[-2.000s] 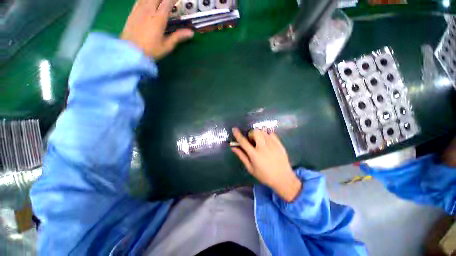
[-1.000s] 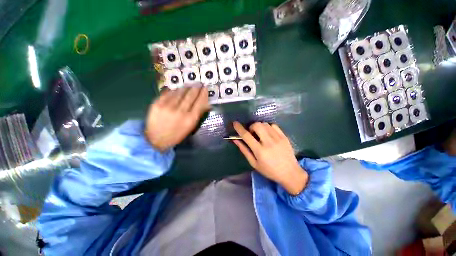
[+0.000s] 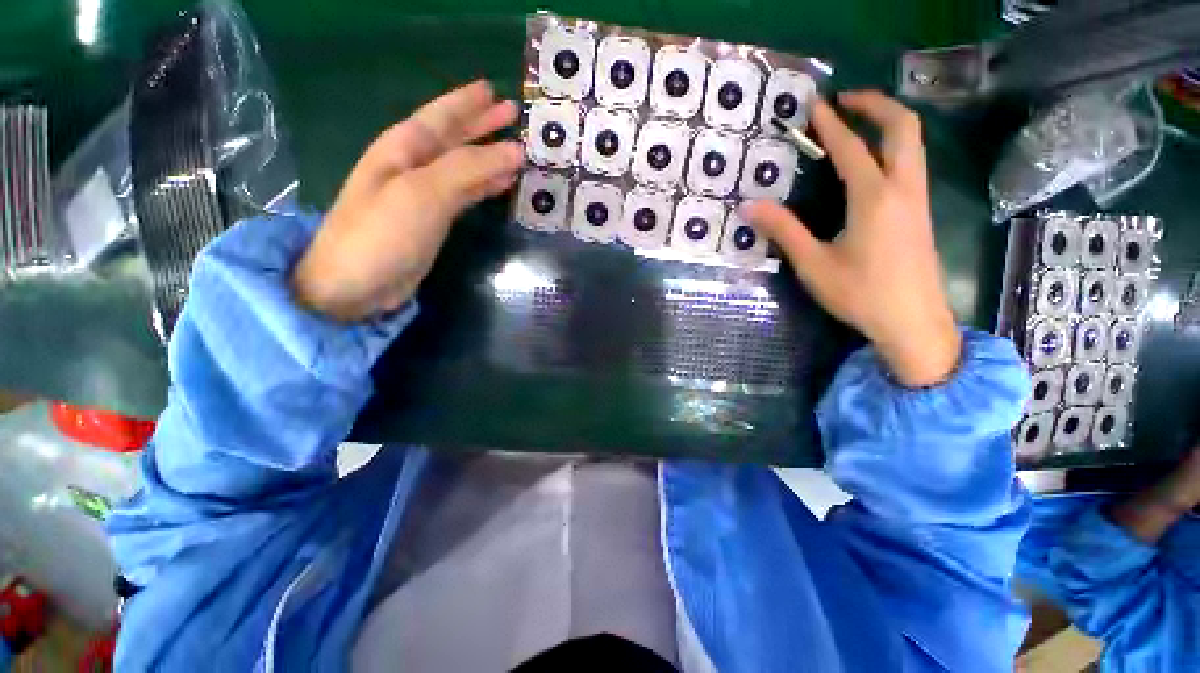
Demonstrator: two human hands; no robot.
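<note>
A unit tray with rows of whitish rounded units with dark round centres lies tilted on the green mat. My left hand is at its left edge, fingertips touching or very near it. My right hand is at its right edge, thumb by the lower right unit; a thin pale tool, likely tweezers, lies at its fingers. Whether the tray is gripped or only touched cannot be told. A dark dotted sheet with shiny spots lies below the tray, nearer me.
Another unit tray stands at the right, near another person's blue sleeve. A crinkled clear bag lies behind it. Dark ribbed strips in clear film and stacked trays are at the left. Red items are at lower left.
The tray came closer from the far side, then shifted right relative to my body. My right hand moved from the dotted sheet up to the tray's right edge; my left hand is now at its left edge.
</note>
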